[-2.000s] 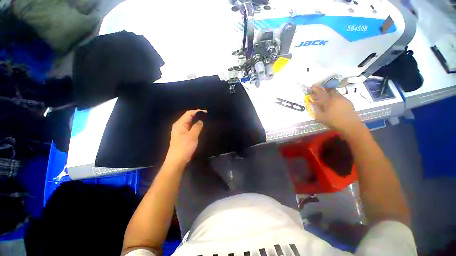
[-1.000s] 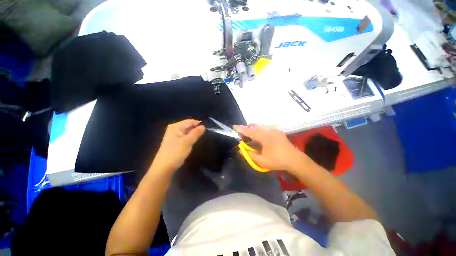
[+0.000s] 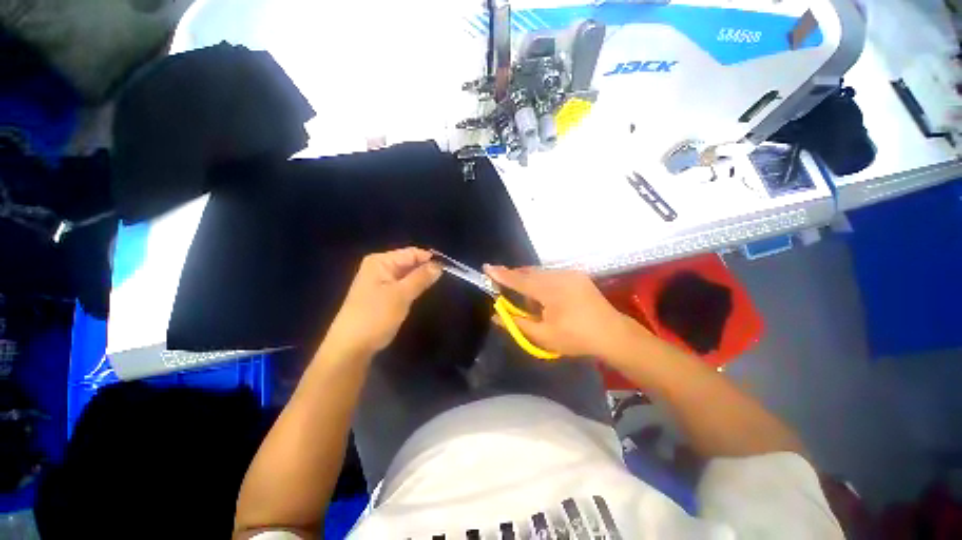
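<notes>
A large black garment panel (image 3: 316, 232) lies on the white machine table and hangs over its front edge. My left hand (image 3: 388, 290) pinches the panel near the front edge, thumb and fingertips together. My right hand (image 3: 559, 306) holds scissors (image 3: 519, 325) by the yellow handle. The blades look nearly closed and point left, with their tips at my left fingertips. What lies between the blades is too small to tell. A pile of cut black panels (image 3: 206, 121) sits at the back left of the table.
The white JACK sewing machine (image 3: 686, 47) stands behind, with its needle area (image 3: 527, 100) right of the panel. Dark snips (image 3: 652, 197) lie on the table. A black cloth bundle (image 3: 844, 132) is at right. A red bin (image 3: 733, 316) stands below; a black heap (image 3: 153, 454) is lower left.
My right hand has come from the table's right side to my left hand, bringing the yellow-handled scissors. The blades were open a second ago and are now nearly closed.
</notes>
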